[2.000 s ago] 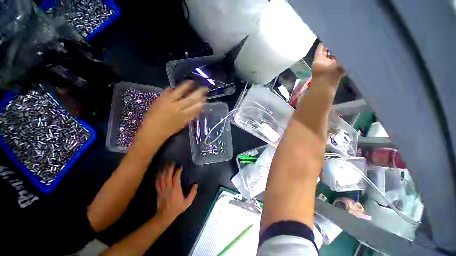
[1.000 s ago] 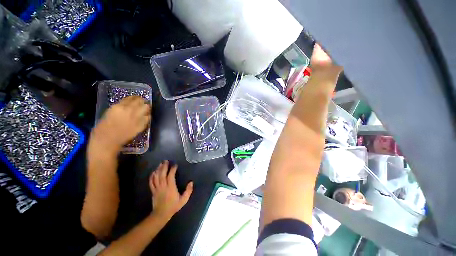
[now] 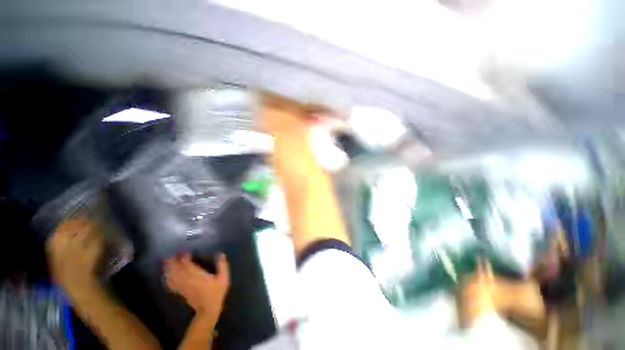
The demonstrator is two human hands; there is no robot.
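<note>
The picture is badly blurred. My right hand [image 3: 298,119] is at the end of the white-sleeved arm, up against a long grey edge [image 3: 411,92]. Its fingers are too blurred to tell if they hold anything. My left hand is out of the picture. In front of me at the lower left are another person's two bare hands. One [image 3: 75,253] is over a smeared clear box, and the other [image 3: 199,284] has its fingers spread over the black bench. A clear box [image 3: 188,202] with streaked contents lies beyond them.
A blue tray edge [image 3: 68,325] shows at the far lower left. A white sheet [image 3: 274,273] lies left of my sleeve. A green-topped table [image 3: 428,198] with white items is on the right. Another person's hands [image 3: 490,294] are over its near side.
The view has swung right and turned. The grey edge now crosses the top, and the green table and more hands show. The other person's hand has left the small-parts box as framed before.
</note>
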